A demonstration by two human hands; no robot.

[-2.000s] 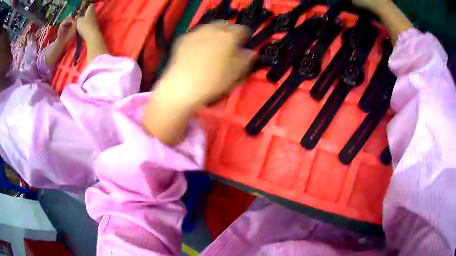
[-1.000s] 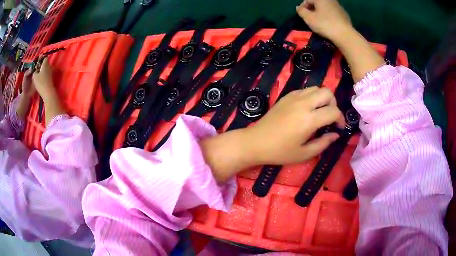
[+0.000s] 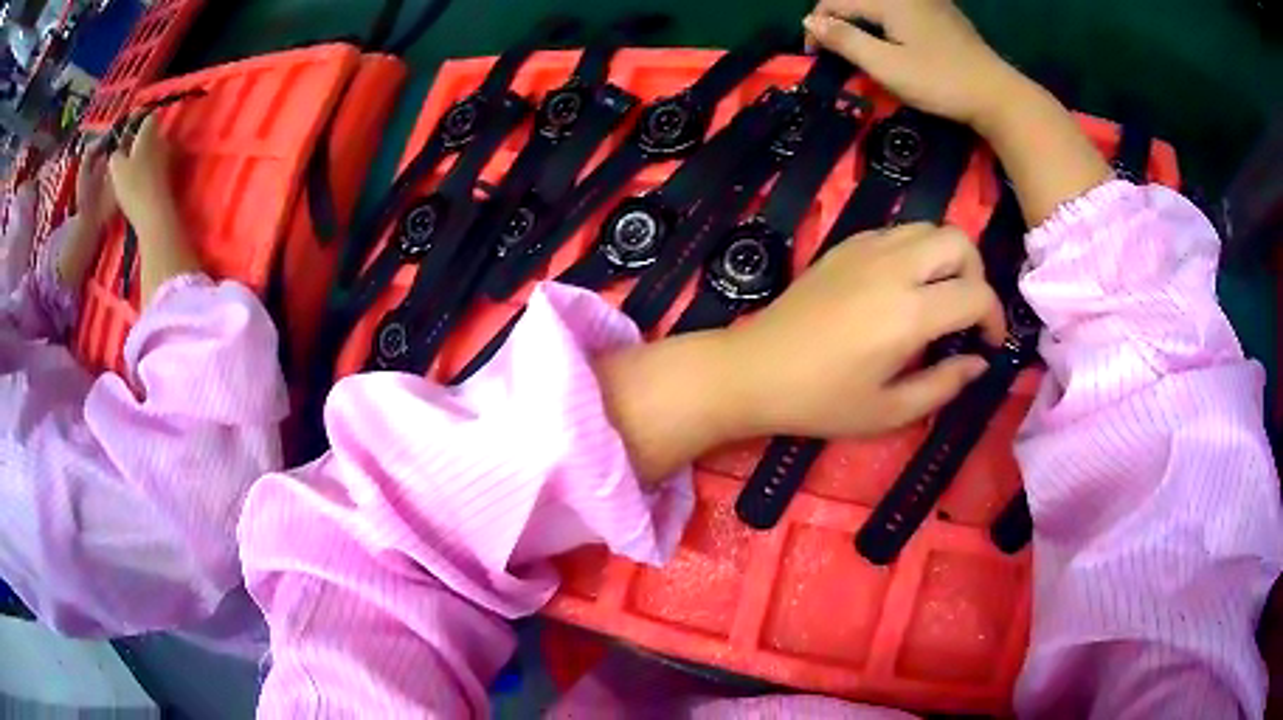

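Several black smartwatches lie in slanting rows on the red compartment tray [image 3: 802, 598]. Their dark round backs with pale rings face up, as on one watch [image 3: 629, 236] near the middle. Black straps with holes, such as one strap [image 3: 915, 485], hang over the front cells. My left hand [image 3: 879, 331] reaches across from the left, its thumb and fingers closed around a dark watch part at the right of the tray. My right hand [image 3: 922, 56] is at the tray's back edge, fingertips at a black strap; whether it grips the strap is unclear.
At left stand tilted red trays [image 3: 246, 155] with black straps over them. Another person's hand [image 3: 144, 176] and pink striped sleeve [image 3: 197, 366] are beside them. A red openwork crate [image 3: 148, 49] is at the upper left. The dark green surface [image 3: 479, 28] lies behind the tray.
My left hand has moved from the tray's left part to its right part. The view has shifted, showing more watches at left. Over the last second, the hands have stayed nearly the same.
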